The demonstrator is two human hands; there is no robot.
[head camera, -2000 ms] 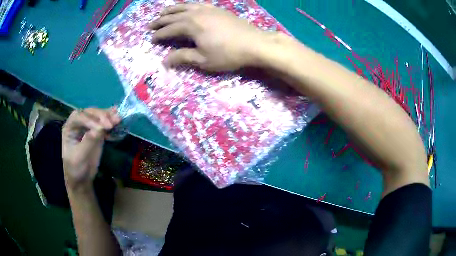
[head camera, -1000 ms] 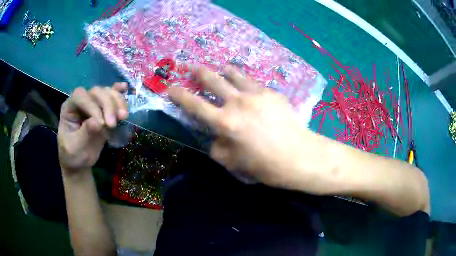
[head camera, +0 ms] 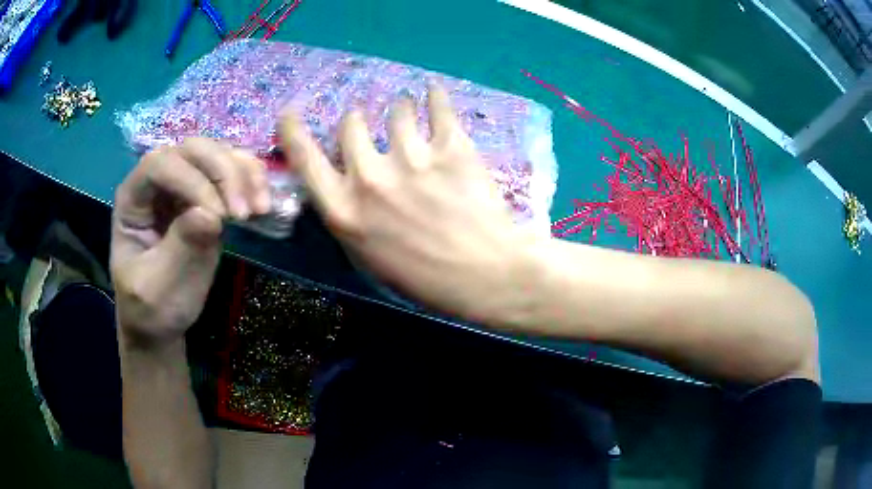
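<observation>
A clear bubble wrap bag (head camera: 363, 81) lies on the green mat in front of me, pinkish over the red boards inside it. My left hand (head camera: 177, 224) pinches the bag's near left edge between thumb and fingers. A crumpled bit of the clear film (head camera: 277, 212) sticks out beside those fingers. My right hand (head camera: 430, 215) lies over the bag with its fingers spread, slightly blurred. It covers the middle of the bag. A bit of red shows between the two hands.
A heap of red break-off rails (head camera: 660, 205) lies at right on the mat. Blue handles (head camera: 196, 24) and a gold-silver pile of small parts (head camera: 72, 102) are at upper left. A red bin (head camera: 277, 353) with gold-brown parts sits below the bench edge.
The bag has turned and shifted left and now lies flatter. My right hand has moved from its far part toward the near edge, closer to my left hand. My left hand keeps hold of the edge.
</observation>
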